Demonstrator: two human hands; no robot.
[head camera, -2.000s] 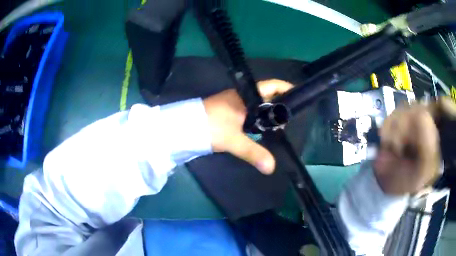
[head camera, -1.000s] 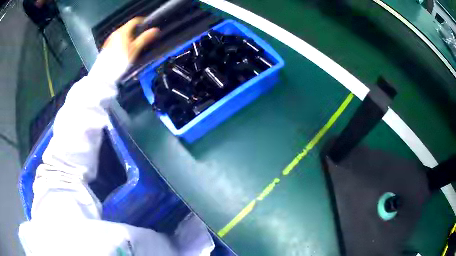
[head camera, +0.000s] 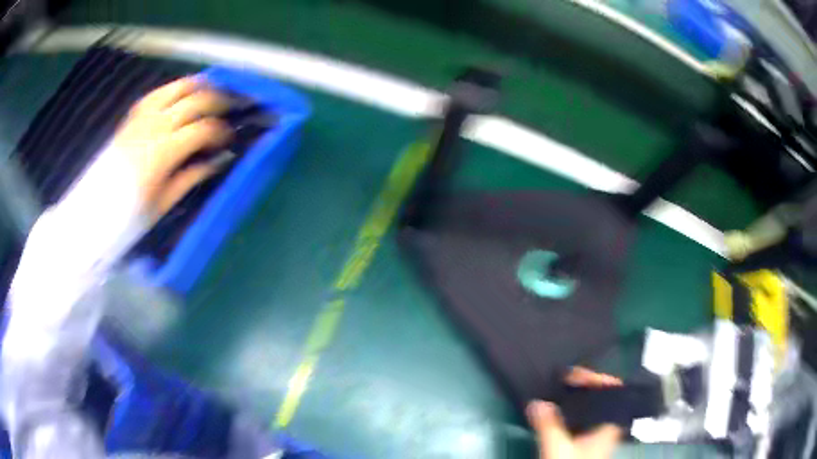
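Observation:
The flat black triangular jig (head camera: 502, 269) lies on the green bench, with a teal ring (head camera: 546, 274) in its middle and upright black blocks at its corners. No legs lie across it. My left hand (head camera: 179, 134) is over the blue parts bin (head camera: 237, 202), fingers apart and bent down into it; dark parts show below. Whether it holds a part is hidden by blur. My right hand (head camera: 573, 426) is cut off by the bottom edge, thumb and a finger around a dark block (head camera: 618, 403) at the jig's near corner. Its grip is unclear.
Black bars of the leg stack (head camera: 81, 116) lie at the far left behind my left hand. The white screw feeder (head camera: 717, 385) and a yellow tray (head camera: 766, 305) are at the right. A white edge rail (head camera: 537, 157) runs behind the jig.
The view has swung right. My left hand has moved from the leg stack to the blue bin. My right hand has come into view at the jig. The three-legged piece held earlier is gone from view.

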